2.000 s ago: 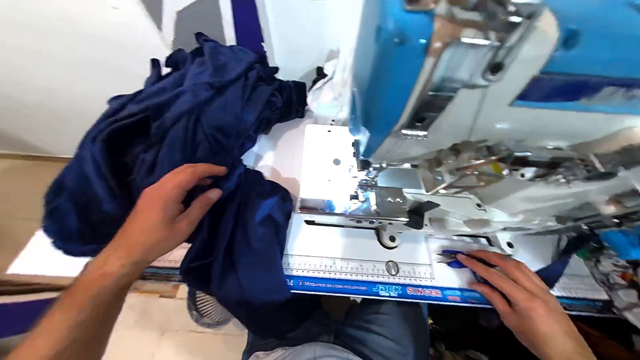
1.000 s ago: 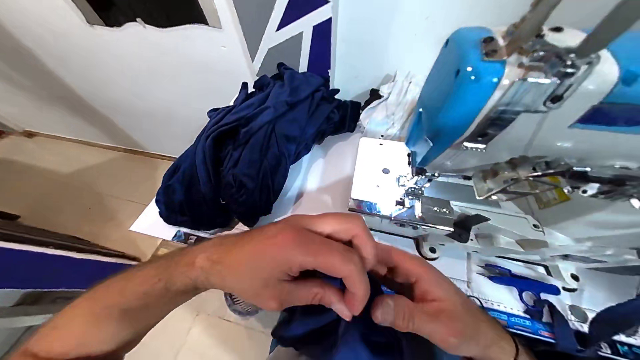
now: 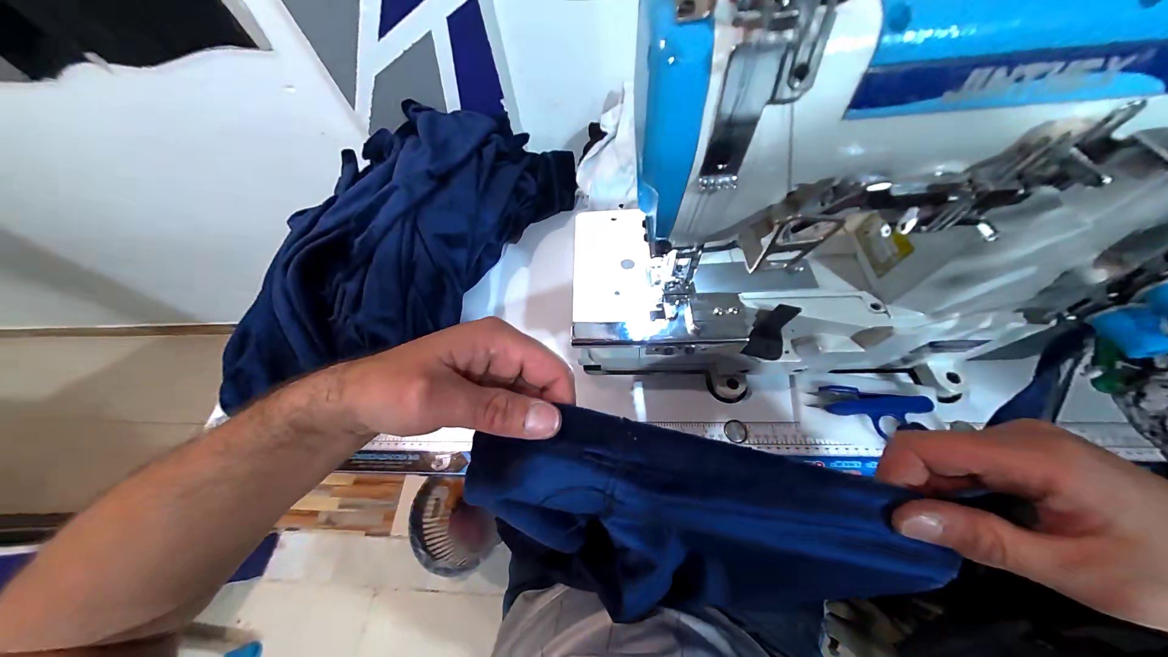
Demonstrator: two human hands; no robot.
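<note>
A navy fabric garment (image 3: 721,497) is stretched between my two hands, in front of the sewing table's near edge. My left hand (image 3: 465,383) pinches its upper left corner between thumb and fingers. At the right end my right hand (image 3: 1004,511) grips the same edge, thumb on top. The lower part of the cloth hangs over my lap. Behind it stands an industrial sewing machine (image 3: 766,192) with its needle area (image 3: 675,274) lit. Blue thread snips (image 3: 881,404) lie on the table, just beyond my right hand.
A heap of navy fabric (image 3: 392,246) lies on the table at the left, against the wall. White cloth (image 3: 610,164) is bunched behind the machine's plate. A ruler strip (image 3: 785,440) runs along the table's front. Beneath the table is a round ribbed basket-like object (image 3: 447,529).
Two seconds ago my left hand was on the cloth and my right by the snips. The hands came together on the navy fabric, and now they are apart with it stretched between them.
</note>
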